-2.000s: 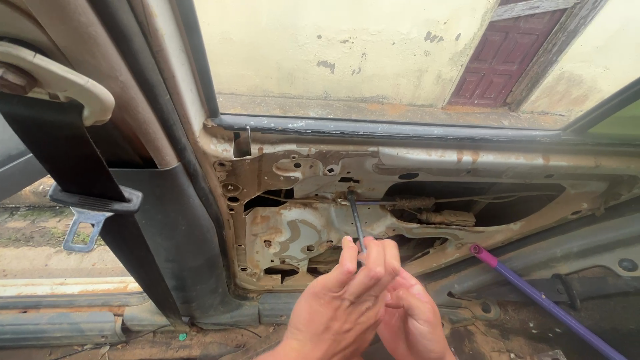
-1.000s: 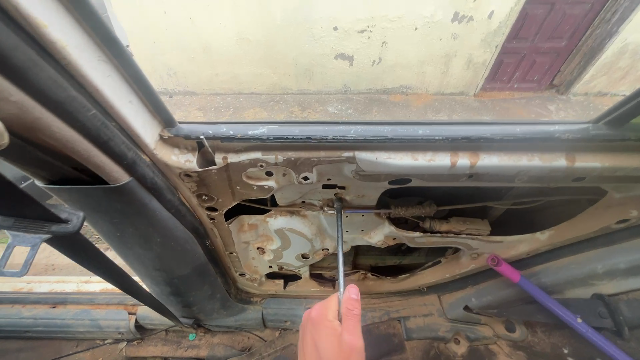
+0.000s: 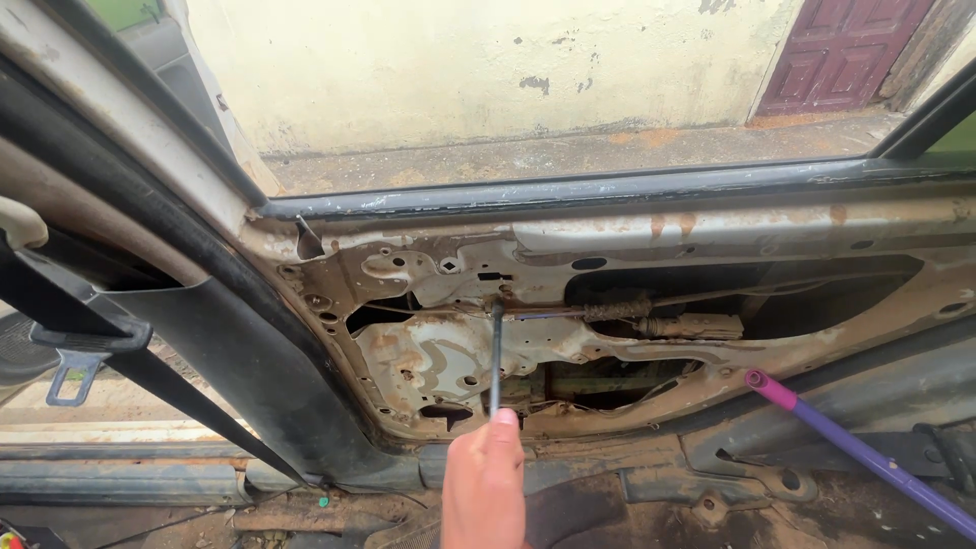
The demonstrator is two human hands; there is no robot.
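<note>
My left hand (image 3: 484,488) is closed around the near end of a long metal tool shaft (image 3: 496,362), thumb on top. The shaft points away from me, and its far end is at a small opening in the rusty inner panel of a car door (image 3: 427,335), just under a rectangular slot. The hand hides the tool's near end. Beside the shaft's far end, a thin rod and cable run to a coil-wrapped section (image 3: 618,309) and a dirty latch or actuator part (image 3: 694,327) in the large cut-out. My right hand is out of view.
A purple metal tube (image 3: 877,461) with a pink end slants in at the right. The seat belt (image 3: 191,404) and its metal tongue (image 3: 72,374) hang at the left by the pillar trim (image 3: 236,366). The window sill (image 3: 534,194) crosses above the door panel. Dirty floor lies below.
Two seconds ago both my hands were together at the tool; the right one has since left the view. The left hand still holds the shaft against the door panel.
</note>
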